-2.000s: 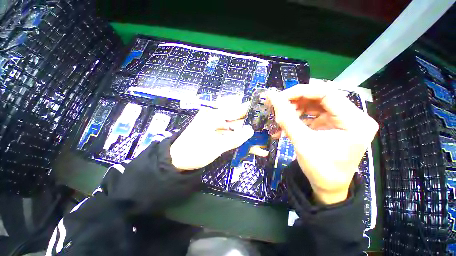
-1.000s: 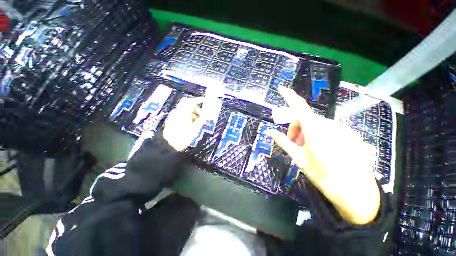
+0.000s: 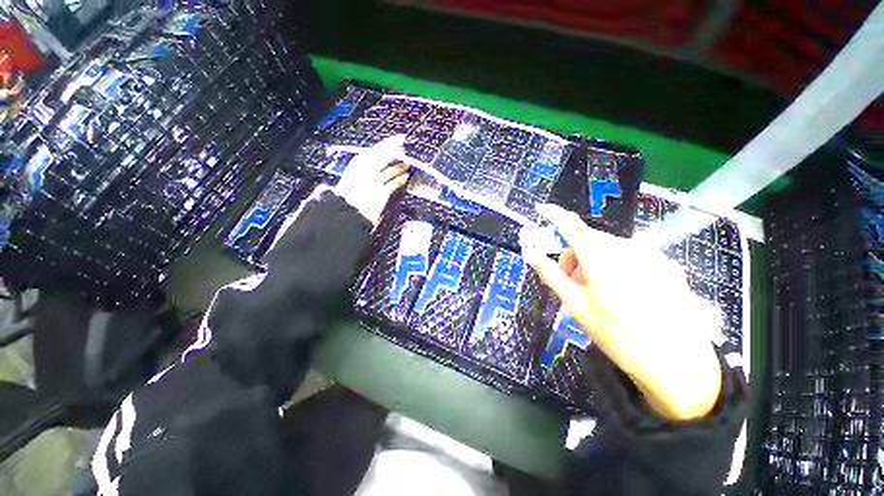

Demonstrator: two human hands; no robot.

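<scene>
A glossy sticker sheet [image 3: 485,150] with a dark grid lies over the back of the black tray [image 3: 388,315]; its near edge looks slightly raised. My left hand [image 3: 376,189] has its fingertips on that near edge, toward the left. My right hand [image 3: 630,310] pinches at the sheet's near right corner, where a pale patch shows between thumb and finger; glare blurs the contact. Blue boards, such as this board [image 3: 444,276], lie in the tray's front pockets. A pale covering [image 3: 417,237] lies on one of them.
Tall black tray stacks stand at the left [image 3: 145,145] and right [image 3: 819,358]. Gridded spare sheets [image 3: 746,262] lie right of the tray, partly behind my right hand. A pale slanting bar [image 3: 785,131] crosses the upper right. The green bench edge [image 3: 446,387] runs along the front.
The dark film piece seen between my hands two seconds ago is gone from there. My left hand has moved up from the front pockets to the sheet's edge. The view has shifted.
</scene>
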